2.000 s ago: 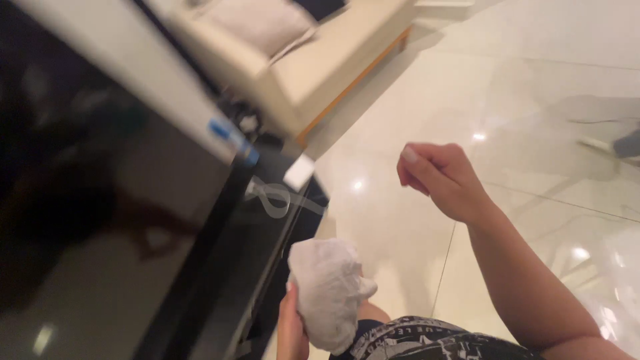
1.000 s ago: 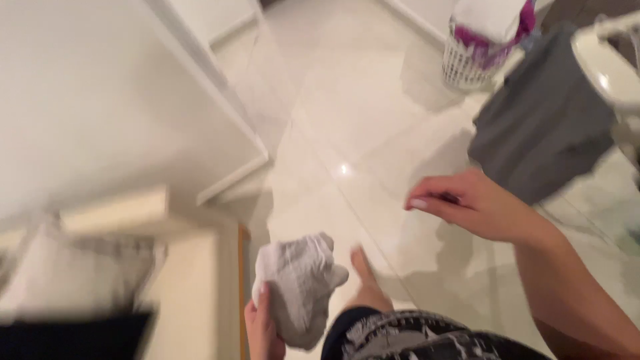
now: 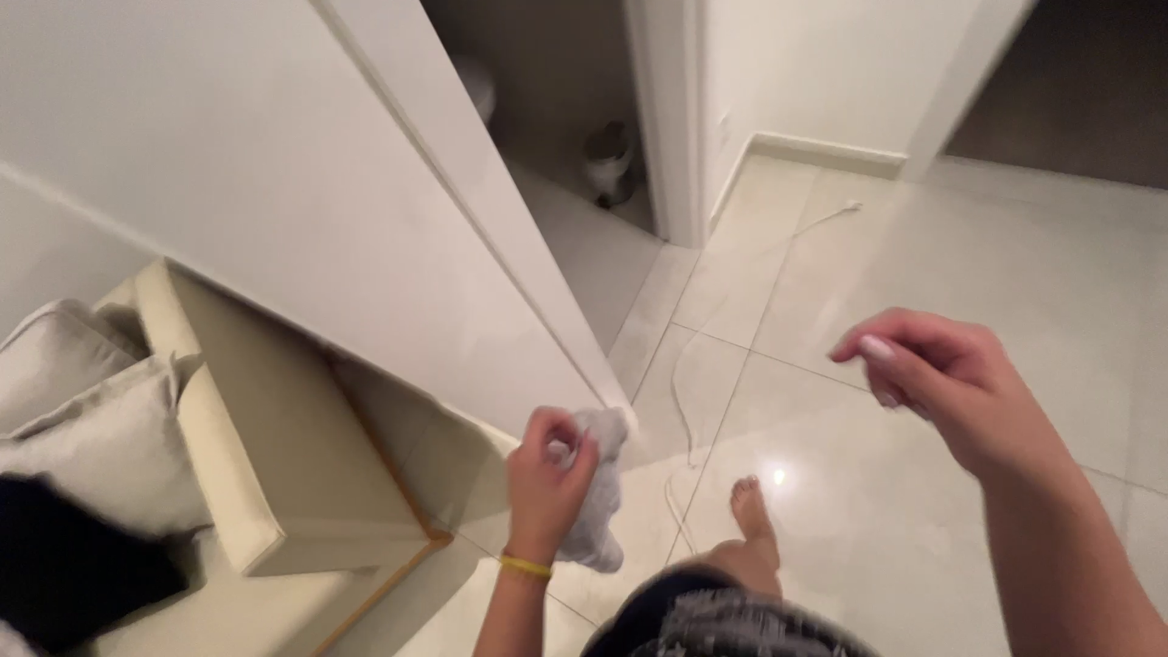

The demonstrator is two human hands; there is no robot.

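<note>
A bunched light grey cloth (image 3: 598, 502) hangs from my left hand (image 3: 552, 470), whose thumb and fingers pinch it near its top. A yellow band circles that wrist. My right hand (image 3: 944, 379) is raised over the floor at the right, fingers loosely curled and holding nothing. My bare foot (image 3: 750, 506) shows on the tiles between the two hands.
A cream sofa (image 3: 274, 438) with cushions (image 3: 109, 438) and a black cloth (image 3: 73, 547) stands at the left. A white wall edge (image 3: 547, 301) borders a dark doorway with a small bin (image 3: 609, 164) inside. A thin white cable (image 3: 677, 392) trails across the floor tiles.
The view has swung to a doorway; the laundry basket and dark grey cloth seen a second ago are out of sight. My left hand has risen with the light grey cloth in it.
</note>
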